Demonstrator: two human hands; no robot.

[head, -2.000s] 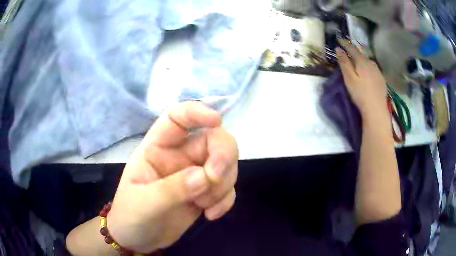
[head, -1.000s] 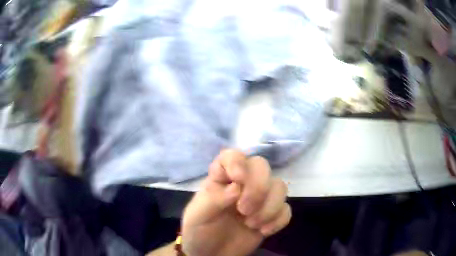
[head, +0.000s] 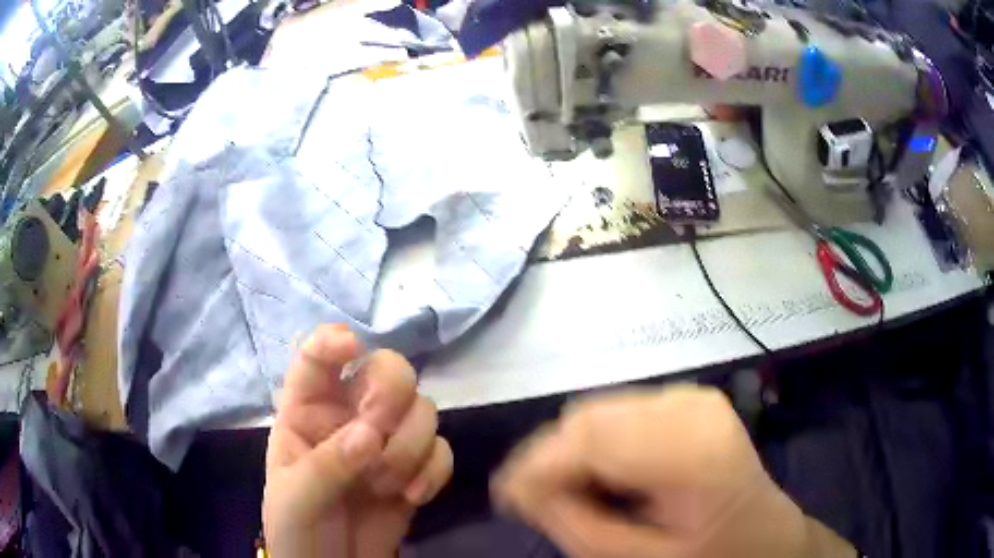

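The grey-blue garment panels lie rumpled on the white table, left of the sewing machine, with faint lines and dark seam edges. My left hand is raised before their front edge, fingers curled. A small pale bit shows at its fingertips; what it is cannot be told. My right hand is blurred, low in front of the table edge, fingers bent inward; whether it holds anything is hidden.
A smartphone lies on the machine bed, its cable running to the table edge. Red and green handled scissors lie right of it. A cardboard sheet and an orange-pink strip are at the left.
The view has shifted, showing more of the machine. My right hand has moved from the machine bed to the front of the table. The dark purple cloth under that arm no longer shows there.
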